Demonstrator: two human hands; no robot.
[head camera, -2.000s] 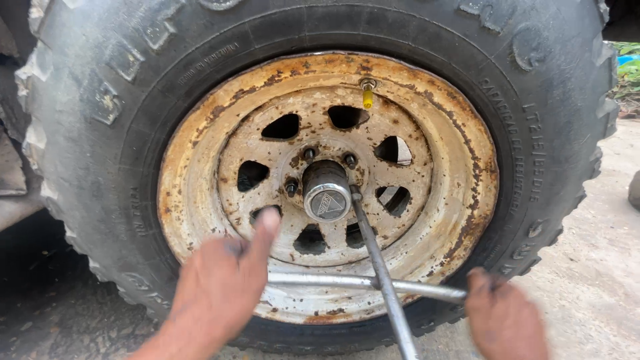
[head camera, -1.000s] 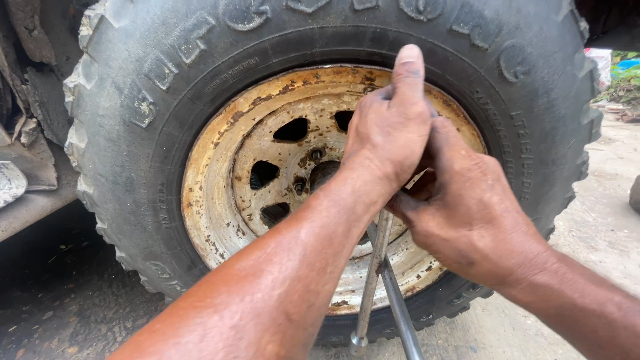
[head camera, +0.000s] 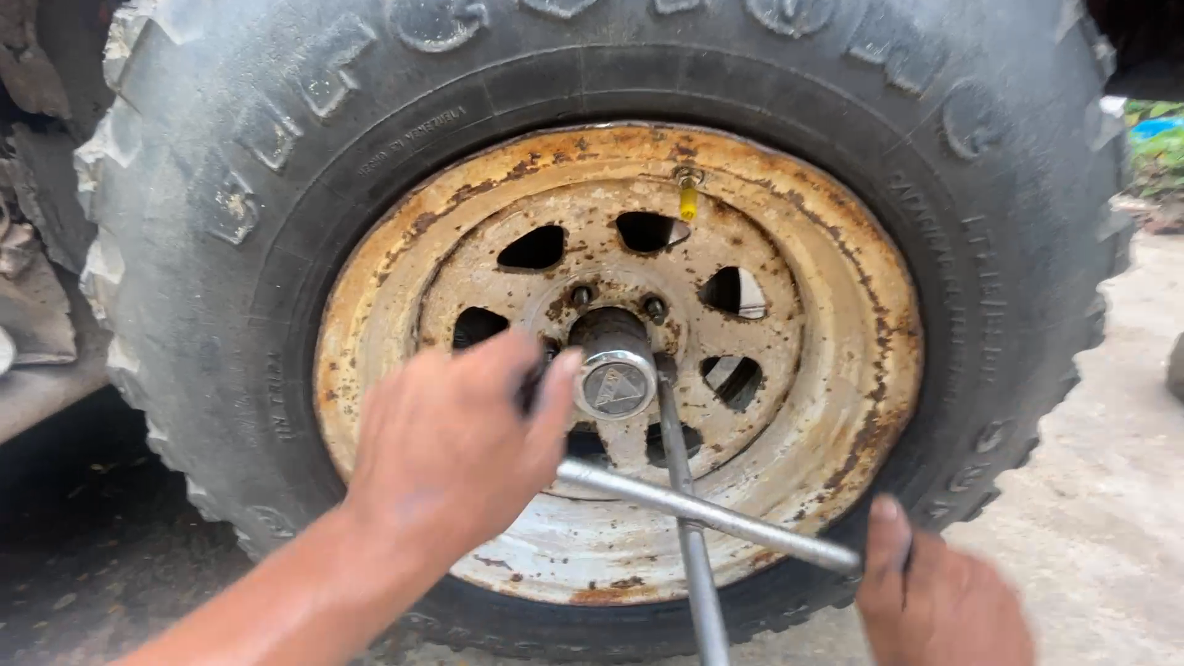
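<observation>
A four-way lug wrench (head camera: 698, 573) has one arm reaching to the rusty steel rim (head camera: 842, 305), just right of the chrome-capped hub (head camera: 615, 384). My right hand (head camera: 943, 583) is at the right end of its cross arm, thumb raised; how far the fingers wrap around it is hidden. My left hand (head camera: 444, 425), blurred, is left of the hub near the cross arm's left end, its thumb and forefinger apart; its palm side is hidden. Two wheel studs or nuts (head camera: 655, 306) show above the hub. A yellow valve cap (head camera: 687, 199) sits at the rim's top.
The large black off-road tire (head camera: 222, 305) surrounds the rim and fills most of the view. Vehicle bodywork (head camera: 46, 388) is at the left edge. Concrete ground (head camera: 1110, 462) lies at the right, with green plants (head camera: 1158, 162) beyond it.
Both hands were close together in front of the hub a second ago. Now they are apart, left hand to the left and right hand lower right, and the hub shows again. The wrench's cross arm has turned.
</observation>
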